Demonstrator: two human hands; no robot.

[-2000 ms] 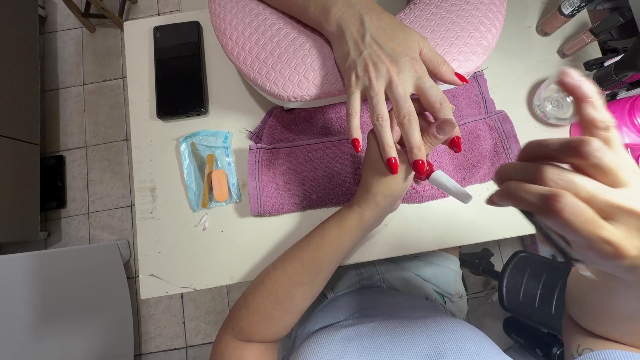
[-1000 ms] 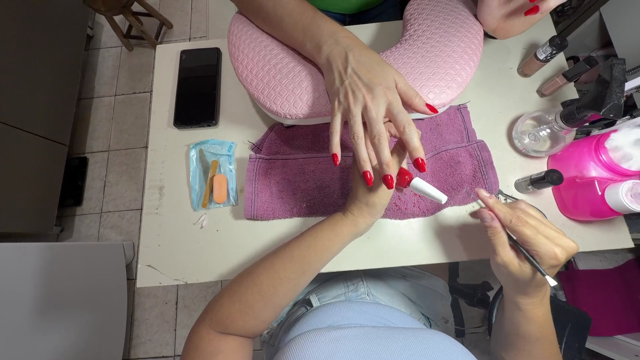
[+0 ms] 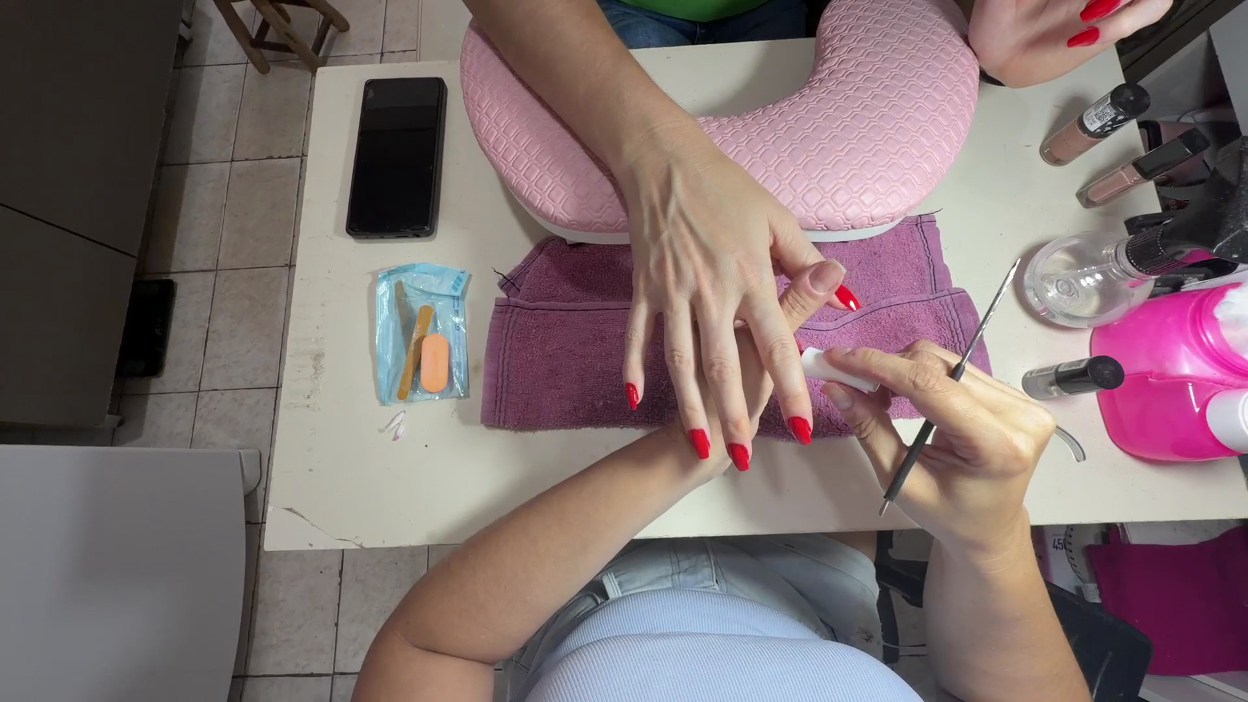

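Observation:
My left hand (image 3: 756, 375) lies under the other person's hand (image 3: 697, 244), its thumb up beside that hand's thumb. It also seems to hold a red nail polish bottle, mostly hidden. The other person's nails are painted red. The fingertips of my right hand (image 3: 960, 424) pinch the bottle's white cap (image 3: 840, 370). Across the same hand lies a thin metal manicure tool with a dark handle (image 3: 921, 453). A purple towel (image 3: 561, 361) is spread below the hands. Behind it stands a pink curved armrest cushion (image 3: 877, 117).
At the left lie a black phone (image 3: 397, 156) and a blue pouch (image 3: 390, 336) with an orange file block (image 3: 435, 363) and wooden stick. A clear spray bottle (image 3: 1082, 283), a pink bottle (image 3: 1160, 370), a small dark-capped bottle (image 3: 1068, 377) and cosmetic tubes (image 3: 1087, 127) stand at the right.
My right hand has moved from the towel's right edge up and left onto the white cap. The tool stays in that hand. The view has shifted somewhat.

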